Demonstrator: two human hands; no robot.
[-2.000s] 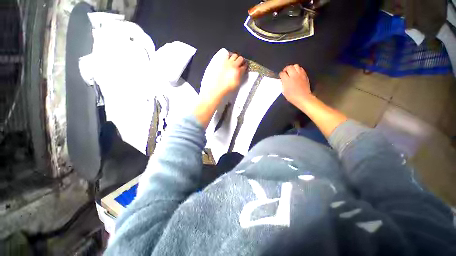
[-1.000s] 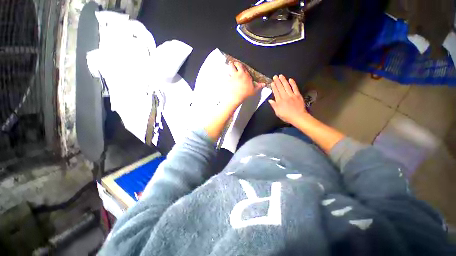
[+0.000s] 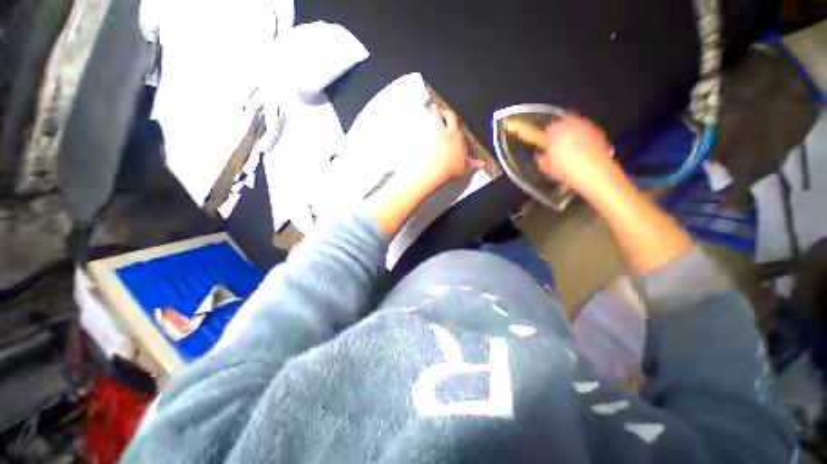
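A white garment panel (image 3: 385,136) with a speckled brown strip along its right edge lies on the black table in front of me. My left hand (image 3: 446,156) rests on the panel beside the brown strip, fingers bent; its grip on the fabric is unclear. My right hand (image 3: 576,149) is closed on the wooden handle of the steam iron (image 3: 526,174), just right of the panel. The iron's pointed metal plate is partly under my hand. My right hand is slightly blurred. Whether the iron touches the table cannot be told.
A pile of white panels (image 3: 204,82) lies on the table's left side. A blue-topped box (image 3: 150,281) with a torn label stands at lower left, near a red bag (image 3: 118,412). A blue hose (image 3: 694,163) and a blue crate (image 3: 725,213) are at right.
My right hand has left the brown edge and taken hold of the iron, which is now closer to the panel. My left hand stays on the panel. The view has shifted.
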